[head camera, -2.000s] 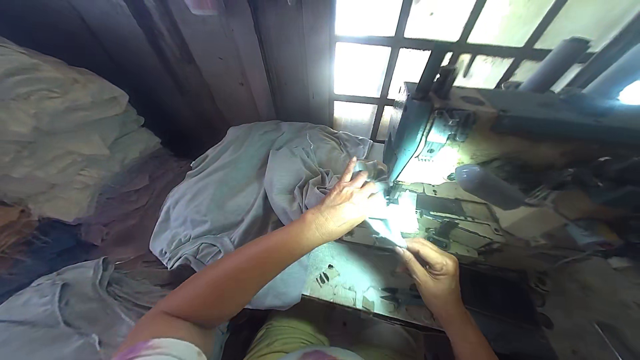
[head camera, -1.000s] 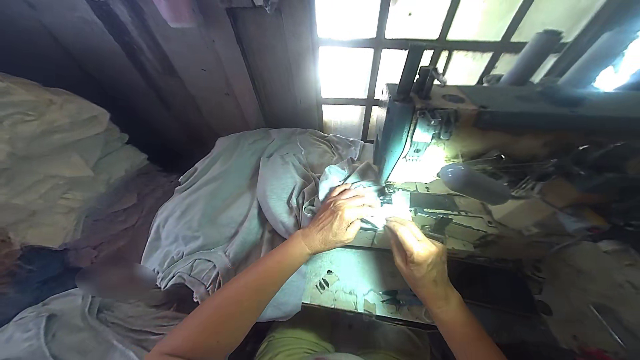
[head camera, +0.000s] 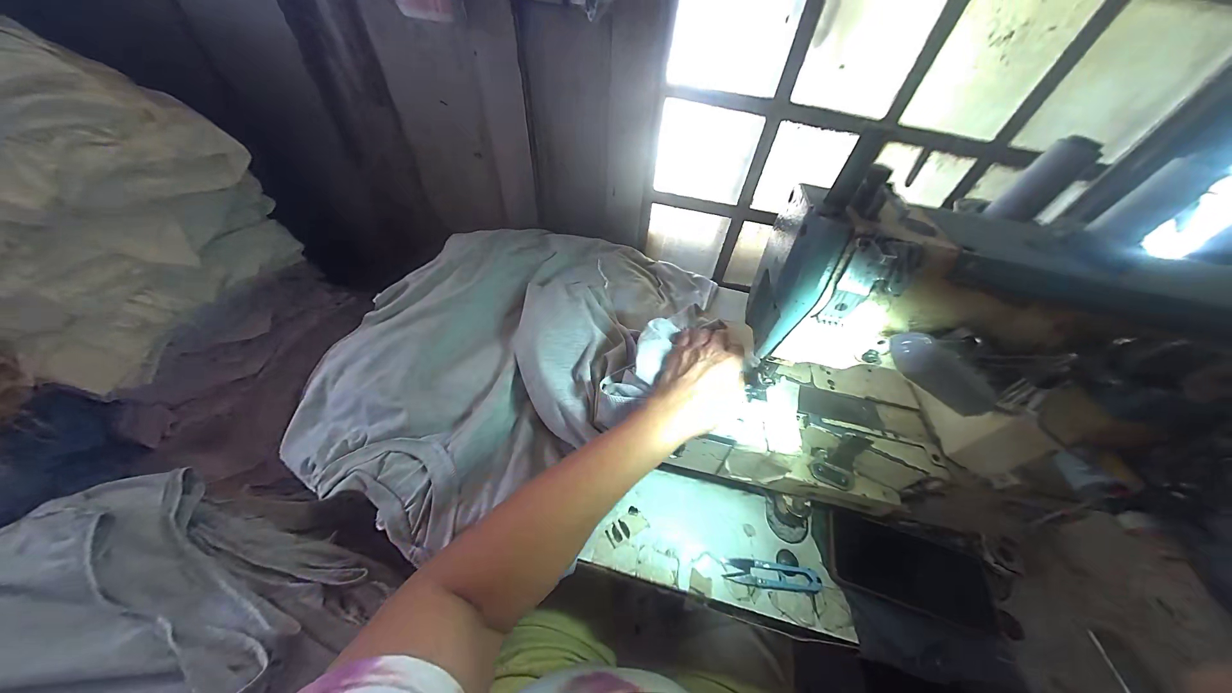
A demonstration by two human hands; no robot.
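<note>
My left hand (head camera: 703, 380) lies on pale fabric beside the needle area of a sewing machine (head camera: 799, 279), its fingers partly lost in glare and folds. Grey-green garments (head camera: 433, 327) are heaped to the left of that hand. A small white piece of fabric (head camera: 770, 419) lies brightly lit on the machine bed, just right of the hand. My right hand is not clearly in view; only a blurred skin-coloured patch shows at the lower right corner. Blue thread snips (head camera: 775, 575) rest on the table near its front edge.
A smartphone (head camera: 910, 568) lies right of the snips. Thread cones (head camera: 1044, 178) stand behind the machine by a barred window (head camera: 789, 115). Piles of cloth (head camera: 115, 212) rise at the left, with grey garments (head camera: 125, 587) at the lower left. A bright lamp (head camera: 1189, 221) glows at the right.
My right hand has left the fabric at the needle area, where both earlier frames show it. My left hand stays on the cloth. The snips and phone now show uncovered.
</note>
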